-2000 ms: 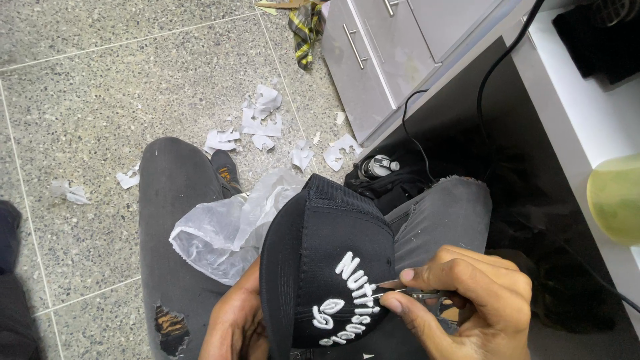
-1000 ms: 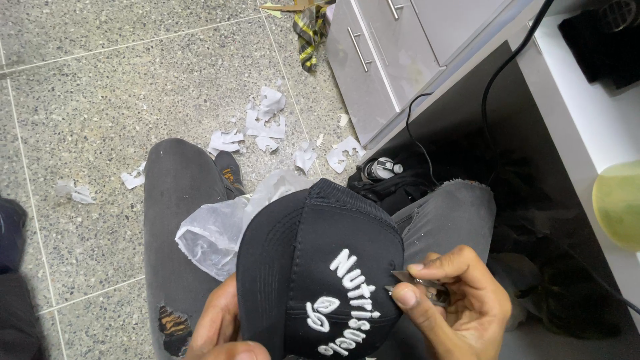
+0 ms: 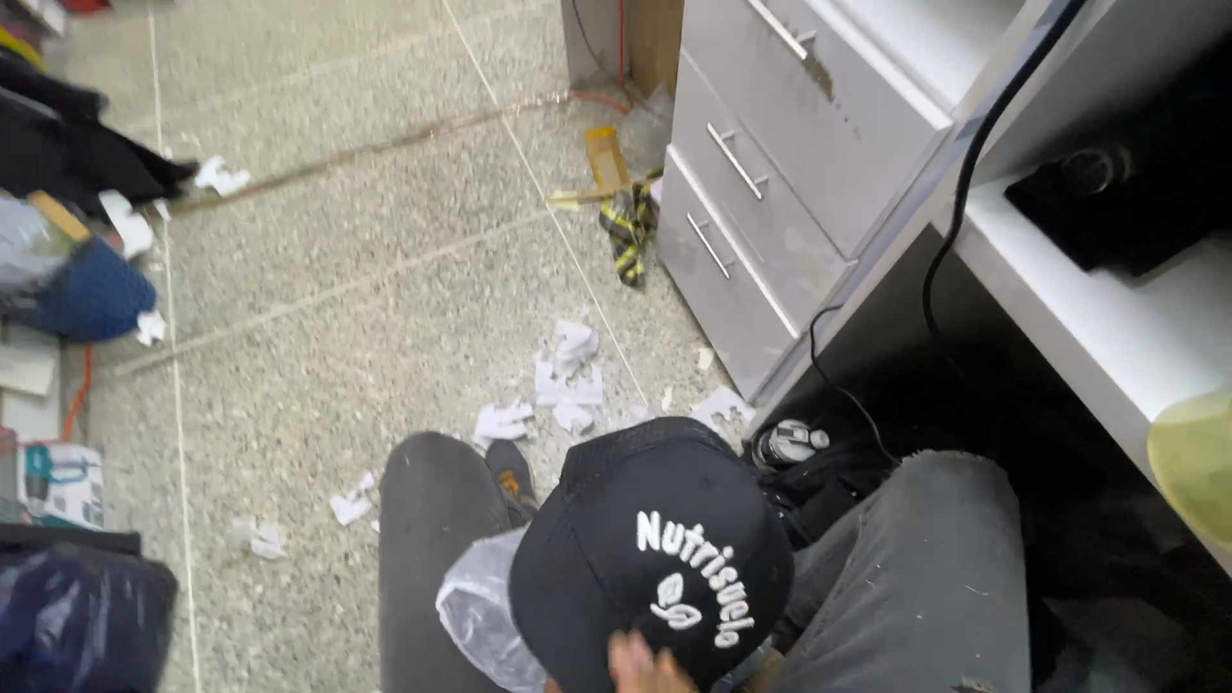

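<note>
A black cap [image 3: 626,510] with raised white embroidered lettering and a small leaf-like emblem lies between my knees. My right hand [image 3: 650,664], blurred at the bottom edge, is over the cap's lower front; I cannot tell whether anything is in its fingers. Only slivers of skin show below the cap, so my left hand is mostly hidden beneath it and its grip cannot be made out. A translucent plastic bag [image 3: 486,611] hangs at the cap's left side, against my grey trouser leg.
Torn white paper scraps [image 3: 568,380] litter the speckled floor. Grey drawers [image 3: 731,260] stand ahead on the right, beside a white desk edge [image 3: 1059,327] with a black cable [image 3: 953,221]. A bottle [image 3: 794,443] lies underneath. Bags [image 3: 87,616] sit at far left.
My right hand has left the cap's right edge, where it held a small metal tool, and is now low over its front. The view has swung to show more floor ahead and left.
</note>
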